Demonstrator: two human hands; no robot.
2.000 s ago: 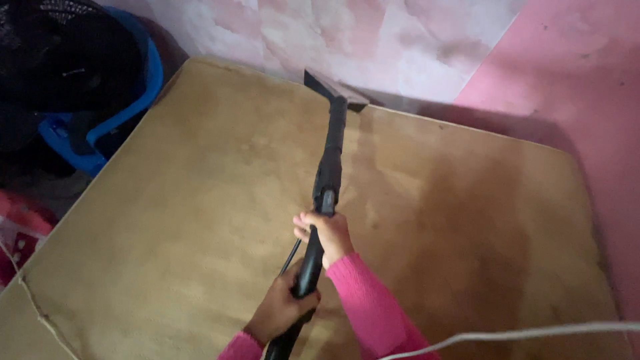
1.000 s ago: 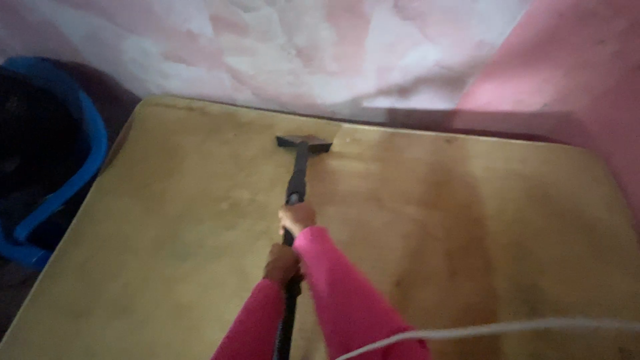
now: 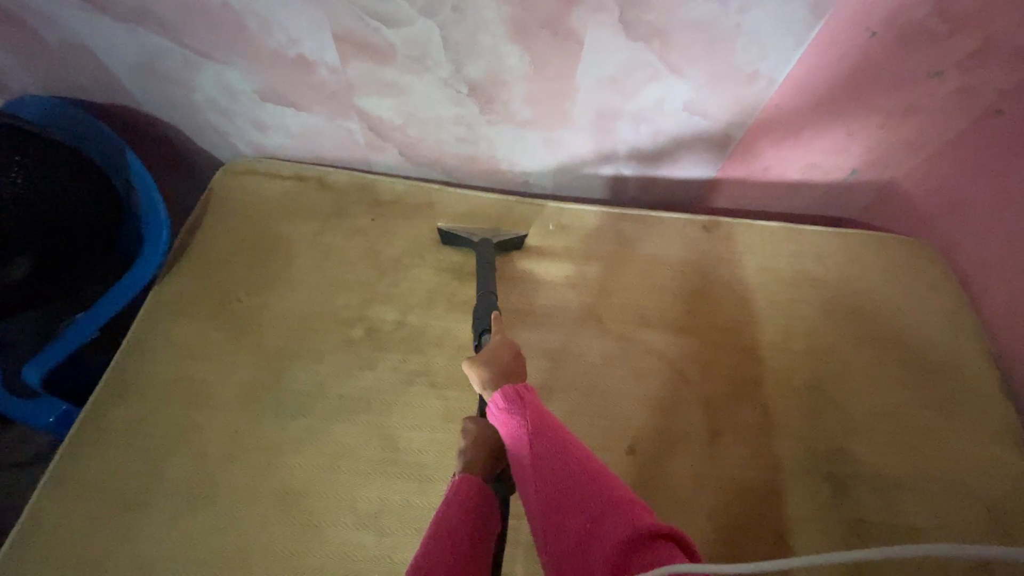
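A black vacuum wand (image 3: 486,276) with a wide, flat upholstery nozzle (image 3: 482,237) reaches away from me over a stained yellowish mattress (image 3: 336,336). The nozzle rests on the mattress close to its far edge. My right hand (image 3: 498,364) is closed around the wand's upper part, index finger stretched along it. Lower down, my left hand (image 3: 482,450) grips the handle, partly covered by my right sleeve. Below the hands a dark hose or tube runs out of the frame's bottom.
A marbled pink and white wall (image 3: 480,88) stands behind the mattress, with a plain pink wall (image 3: 920,136) at right. A blue plastic tub (image 3: 148,216) holding something dark is at left. A white cord (image 3: 840,558) crosses the lower right corner.
Two seconds ago the nozzle was tilted at the mattress's far edge by the wall; now it lies flatter on the mattress. Both hands still hold the wand. The view has shifted.
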